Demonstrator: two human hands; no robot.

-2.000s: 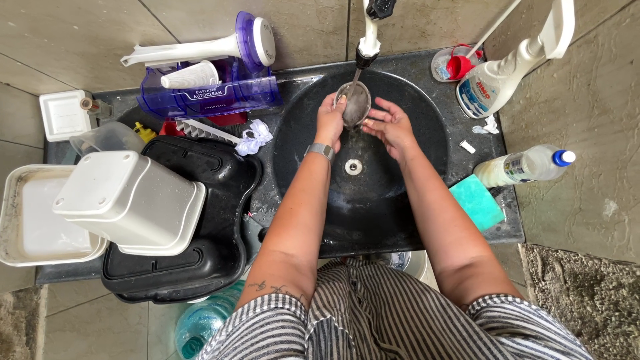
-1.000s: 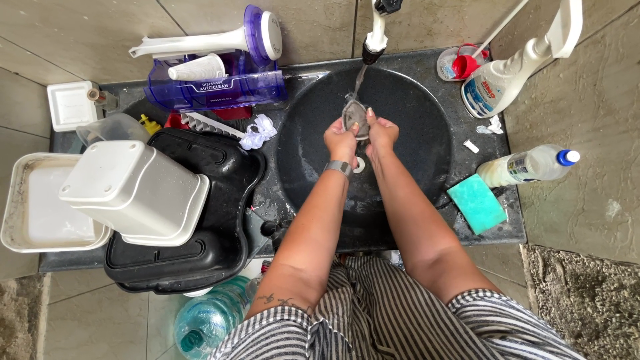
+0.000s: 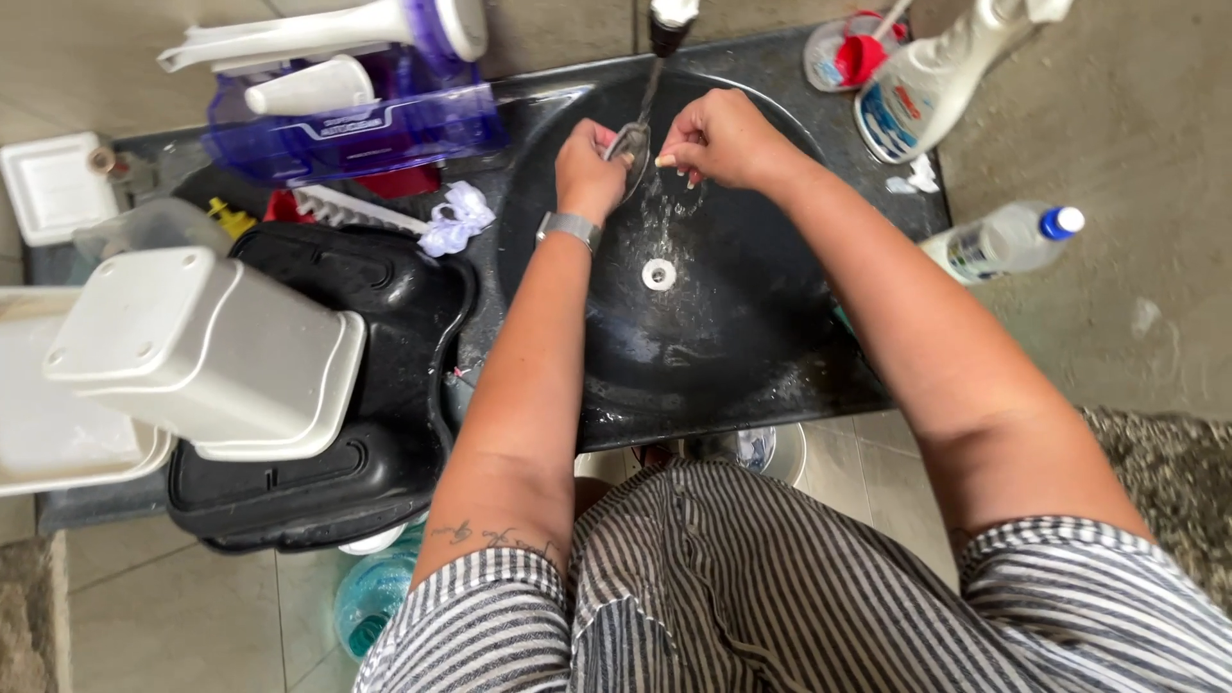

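My left hand (image 3: 594, 171), a watch at its wrist, grips a small round metal strainer (image 3: 628, 162) by its rim, tilted under the stream from the faucet (image 3: 672, 21). Water runs off it into the black sink basin (image 3: 712, 332), towards the white drain (image 3: 658, 274). To the right of the strainer, apart from it, my right hand (image 3: 717, 144) hangs over the basin with thumb and fingertips pinched together. Whether something tiny is between those fingertips cannot be made out.
Left of the basin, a white plastic container (image 3: 231, 351) lies on a black plastic tray (image 3: 404, 318), near a purple plastic holder (image 3: 356, 135). A spray bottle (image 3: 914, 91) and a clear bottle with a blue cap (image 3: 1006, 241) stand at the right. Crumpled paper (image 3: 457, 219) lies beside the tray.
My right hand has let go of the strainer and moved up and to the right of it. The strainer remains in my left hand.
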